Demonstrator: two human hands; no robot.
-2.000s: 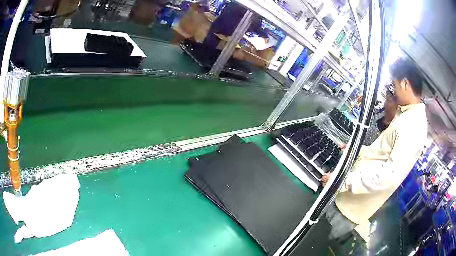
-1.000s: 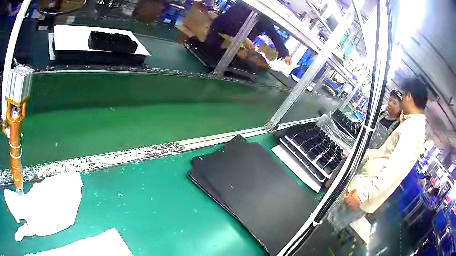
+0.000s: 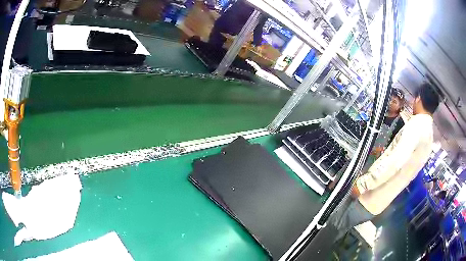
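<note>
Neither of my hands is in view. Black flat sheets (image 3: 260,196) lie in a slightly uneven stack on the green bench in front of me. At the left, a glue gun (image 3: 14,153) with an orange-brown body and silver upper end points down, its tip at a crumpled white wipe (image 3: 48,209). Part of a white work sheet (image 3: 92,250) shows at the bottom edge, cut off by the frame.
Trays of black pieces (image 3: 319,153) stand beyond the sheets. A metal post (image 3: 306,86) and cable bundle (image 3: 375,117) rise on the right. A pale edge strip (image 3: 153,153) borders the green belt (image 3: 133,112). Across it lies a black heap (image 3: 111,42). People (image 3: 401,158) stand at right.
The person in the light top has drawn their hands back from the trays and turned towards another person, who has come into view behind. The bench things have not moved.
</note>
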